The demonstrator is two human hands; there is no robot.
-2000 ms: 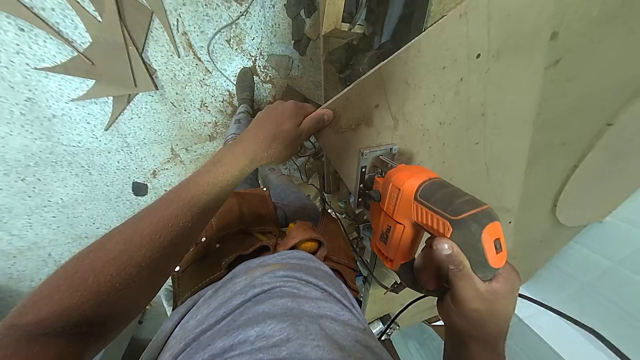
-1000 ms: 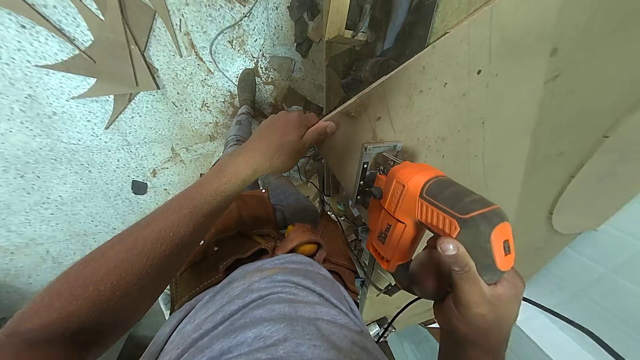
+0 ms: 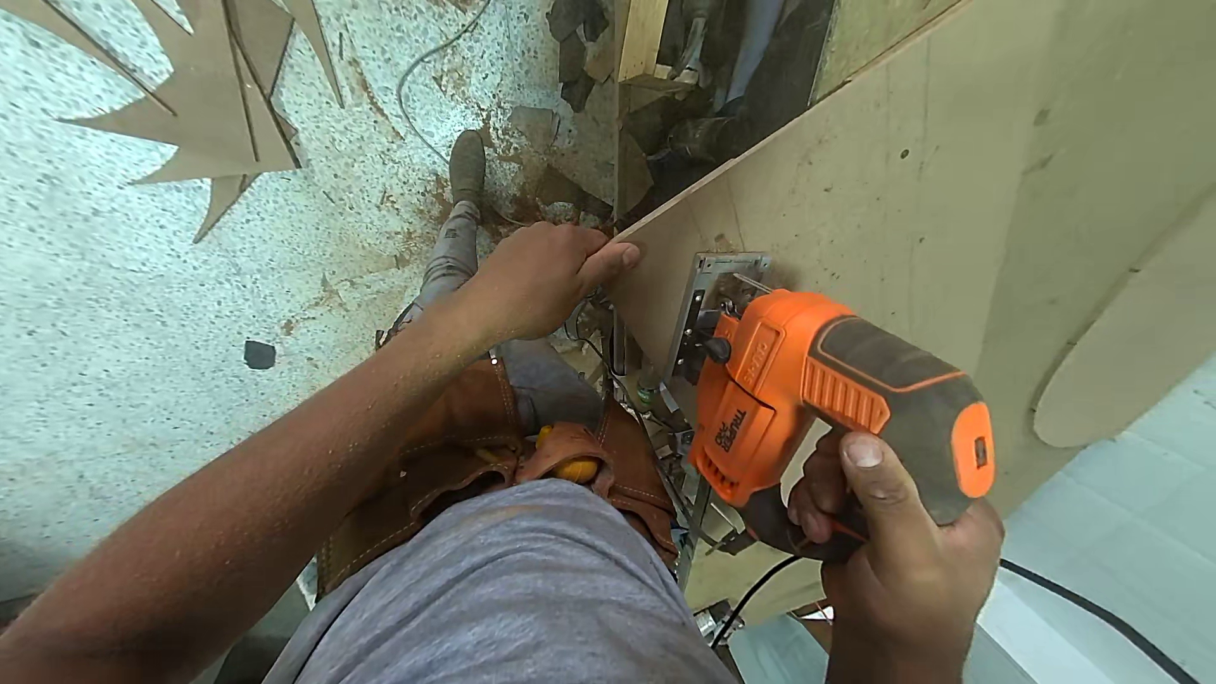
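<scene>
My right hand (image 3: pixel 902 541) is wrapped around the dark handle of an orange Truper jigsaw (image 3: pixel 769 380). The jigsaw's metal base plate (image 3: pixel 698 304) rests on a large wooden sheet (image 3: pixel 855 209), close to its edge near my body. The part of the blade inside the sheet is hidden. My left hand (image 3: pixel 551 275) grips the left edge of the same sheet, thumb on top and the other fingers out of sight beneath. A black power cord (image 3: pixel 1092 598) runs off to the lower right.
Pointed wooden offcuts (image 3: pixel 209 95) lie on the speckled floor (image 3: pixel 142 285) at the upper left, near a grey cable (image 3: pixel 408 81). A leather tool belt (image 3: pixel 427 475) hangs at my waist. A rounded wooden piece (image 3: pixel 1121 351) lies on the sheet's right. Dark scraps and sawdust surround my shoe.
The jigsaw and my right hand have shifted slightly along the sheet, away from its upper left edge. My left hand keeps its hold on the edge.
</scene>
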